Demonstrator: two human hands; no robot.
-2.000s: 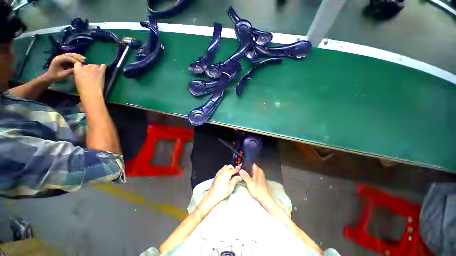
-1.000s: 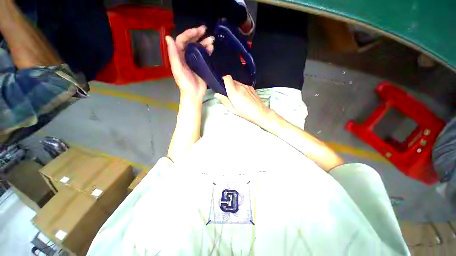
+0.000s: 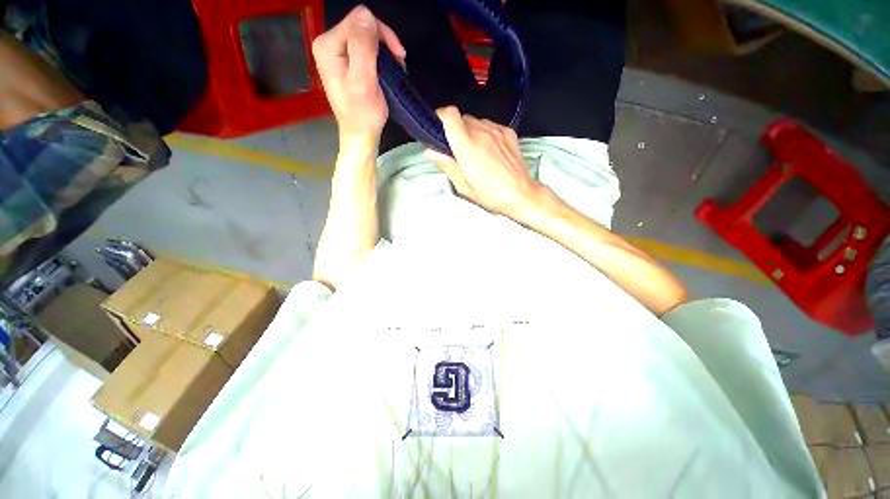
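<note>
A dark navy curved armrest or handle shell point(image 3: 412, 105) is held over my lap, slanting down to the right. A thin looped frame point(image 3: 520, 68) of the same colour curves beside it; its top is cut off by the picture's edge. My left hand point(image 3: 356, 73) grips the shell's upper end, fingers curled over it. My right hand point(image 3: 485, 156) holds the lower end, thumb against the shell. Whether shell and loop are joined under my right hand cannot be seen.
Red stools stand at the upper left point(image 3: 229, 68) and right point(image 3: 805, 224). A person's checked sleeve point(image 3: 78, 175) is at the left. Cardboard boxes point(image 3: 181, 341) are at the lower left. The green bench edge point(image 3: 849, 29) shows at the upper right.
The view has tipped down from the bench to my lap. My left hand, open flat against the shell a second ago, has closed its fingers around the upper end.
</note>
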